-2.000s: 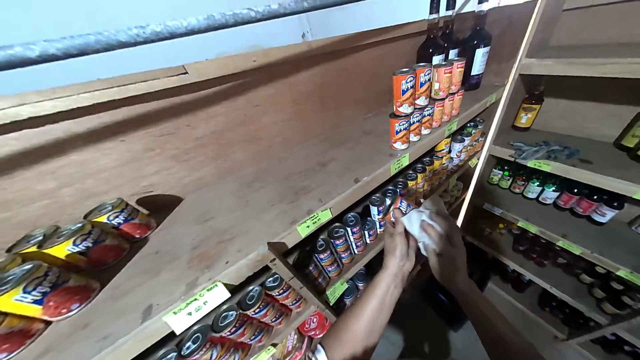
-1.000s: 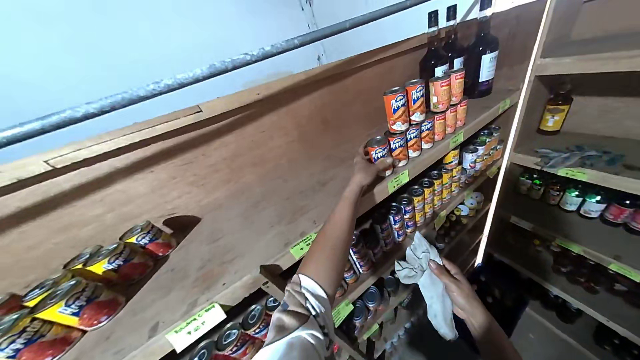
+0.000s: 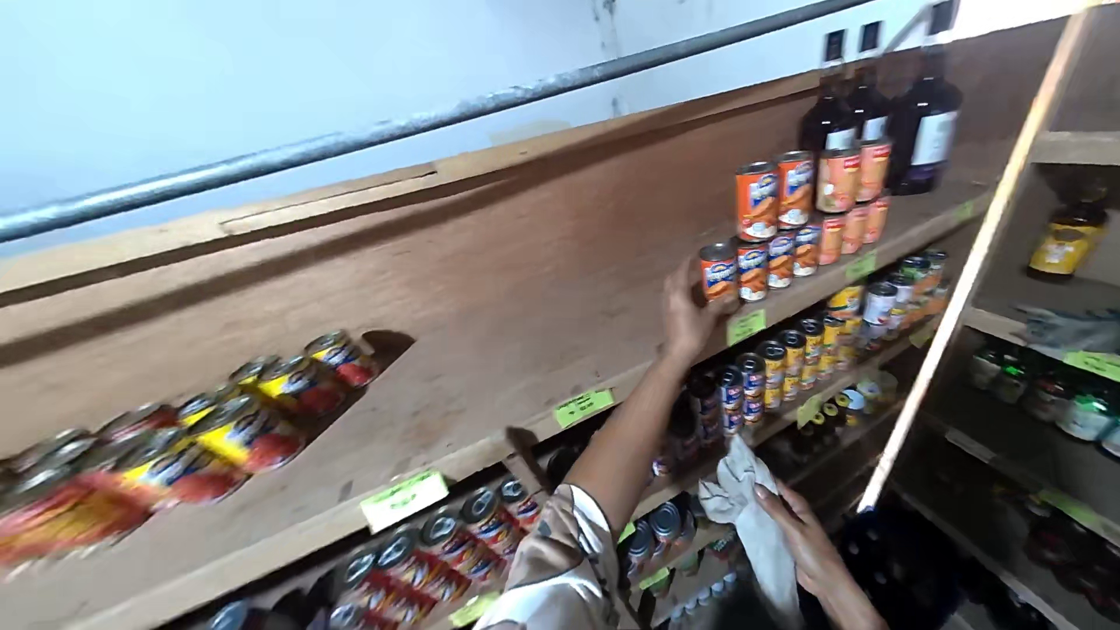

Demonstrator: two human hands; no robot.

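Observation:
My left hand [image 3: 691, 311] grips an orange-labelled food can [image 3: 718, 273] at the near end of a row of like cans on the upper wooden shelf. The can stands upright beside another orange can [image 3: 752, 269]. More cans are stacked on that row, such as the orange one [image 3: 757, 201] on top. My right hand [image 3: 805, 538] is lower down, in front of the lower shelves, and holds a pale cloth [image 3: 748, 516] that hangs from its fingers.
Dark bottles [image 3: 933, 131] stand behind the stacked cans. Yellow-and-red cans [image 3: 249, 430] sit at the left on the upper shelf [image 3: 490, 385]. Lower shelves hold rows of cans [image 3: 773, 372]. A metal pipe [image 3: 420, 122] runs above, and a wooden post [image 3: 971, 262] rises at the right.
Two seconds ago both hands were together at the cloth. My left hand then went up to the end can on the upper shelf and is still there; the cloth stays in my right hand.

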